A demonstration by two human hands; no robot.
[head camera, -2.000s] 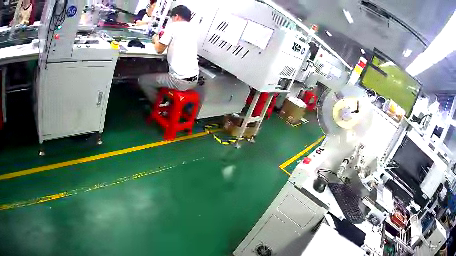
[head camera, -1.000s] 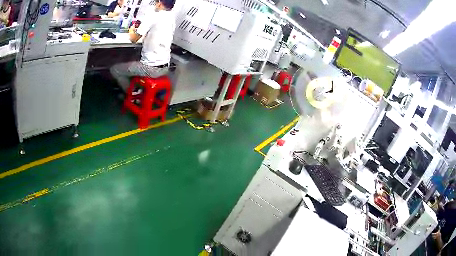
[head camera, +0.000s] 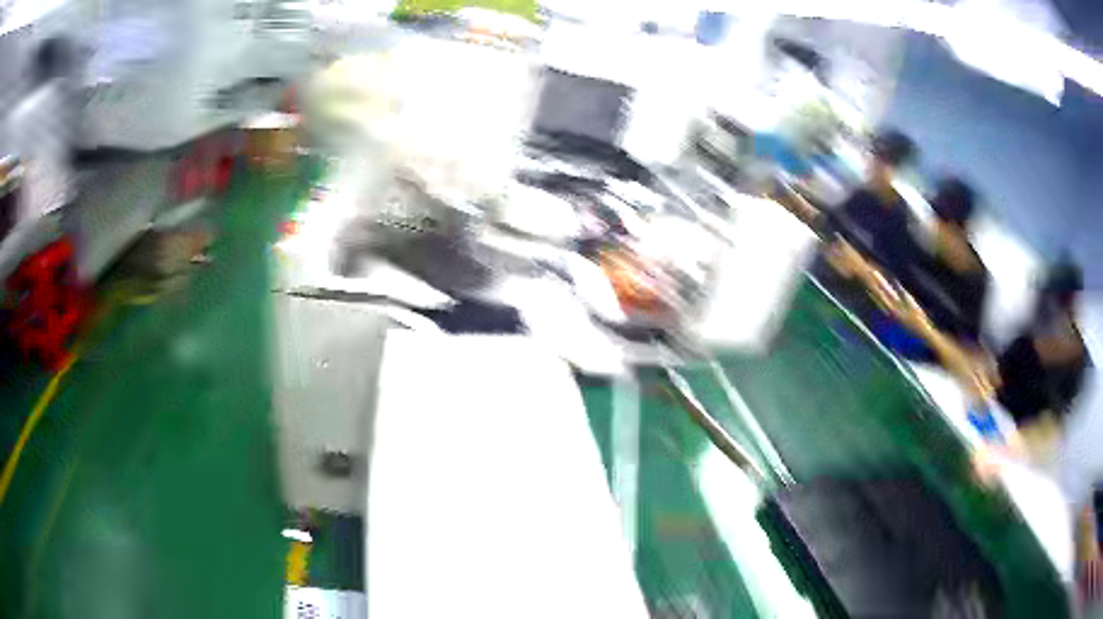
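Note:
The frame is strongly blurred. Neither of my hands is in view. Nearest in front of me is a plain white tabletop (head camera: 490, 484). To its right runs a green conveyor belt (head camera: 792, 375). A large black tray (head camera: 895, 544) lies on the belt at the lower right, cut off by the bottom edge; its pockets are too blurred to make out.
Automated equipment with a dark keyboard (head camera: 423, 248) and an orange-brown fixture (head camera: 631, 284) stands beyond the tabletop. Several workers in dark shirts (head camera: 1040, 375) are along the bench on the right. A red stool (head camera: 46, 302) and green floor (head camera: 182, 423) are at the left.
The view has swung right. The stool and seated person in white have shifted to the left edge. The tabletop is now central, and the belt, black tray and more of the workers' row have come into view.

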